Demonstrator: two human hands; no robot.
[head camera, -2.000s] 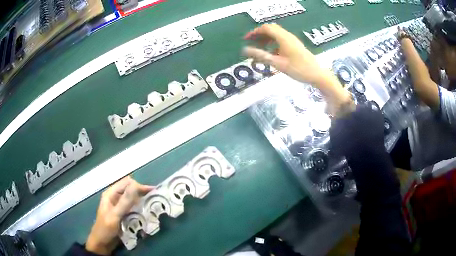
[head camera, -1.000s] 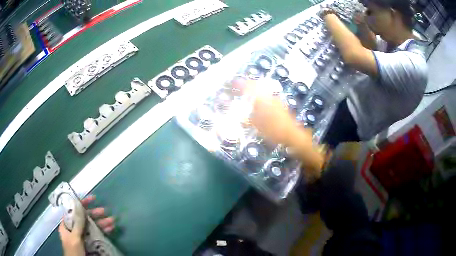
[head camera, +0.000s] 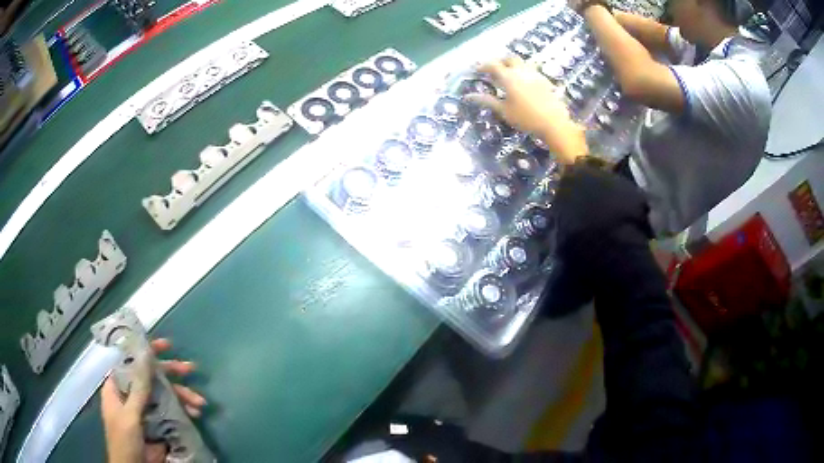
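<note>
My left hand (head camera: 135, 407) holds a light grey four-seat housing bar (head camera: 135, 359) at the lower left, above the green bench; the bar's lower end is cut off by the picture edge. A clear blister tray (head camera: 397, 258) with rows of black round inserts (head camera: 491, 293) lies to the right, with strong glare over its middle. My right hand (head camera: 519, 98) is over the tray's far part, fingers spread and bent down near an insert. Whether its fingertips touch the insert is hidden.
Scalloped bars (head camera: 217, 170) and a bar with four black rings (head camera: 354, 90) lie on the green belt beyond the white stripe. Another grey bar (head camera: 203, 83) lies further back. A co-worker (head camera: 709, 118) reaches over trays at the right. A red box (head camera: 734, 269) stands lower right.
The view has swung right since the first frame. My right hand went from above the ringed bar to the tray, then to its far part. The housing bar in my left hand turned steeper.
</note>
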